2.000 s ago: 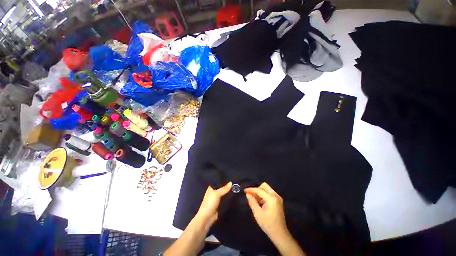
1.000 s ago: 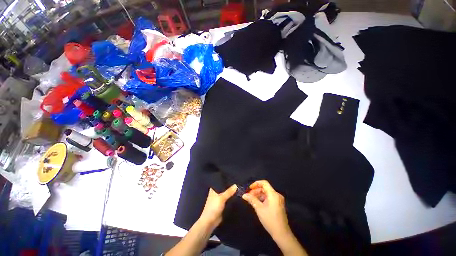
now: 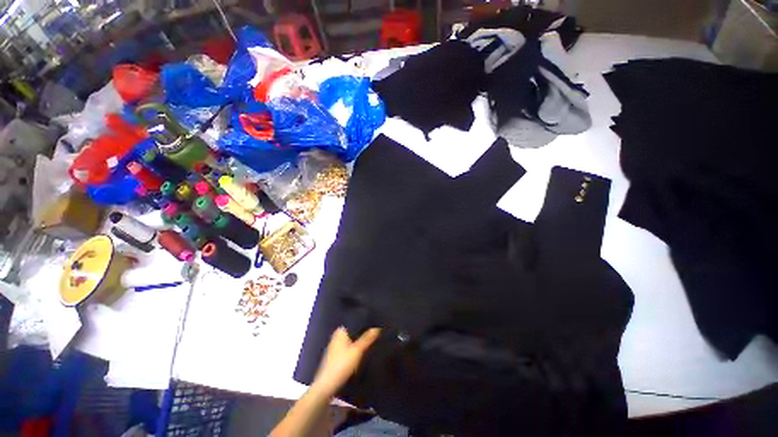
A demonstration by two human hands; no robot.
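Note:
A black garment (image 3: 444,256) lies spread on the white table, with a row of gold buttons (image 3: 583,189) on its sleeve end. A small, shiny, round button (image 3: 403,337) sits on the lower part of the cloth. My left hand (image 3: 345,354) rests on the garment just left of this button, not touching it, with thumb and a finger apart. Whether it pinches a fold of cloth is unclear. My right hand is out of the picture. No needle shows.
Loose small pieces (image 3: 256,299), a dark disc (image 3: 291,279), an open button box (image 3: 287,247) and thread cones (image 3: 226,258) stand left of the garment. Plastic bags (image 3: 290,128) are heaped behind. Dark garments (image 3: 699,171) lie at right. A thin dark line (image 3: 670,394) shows near the table's front right edge.
My right hand has left the small button and gone out of the picture. My left hand has moved slightly left, off the button, which now lies on the cloth.

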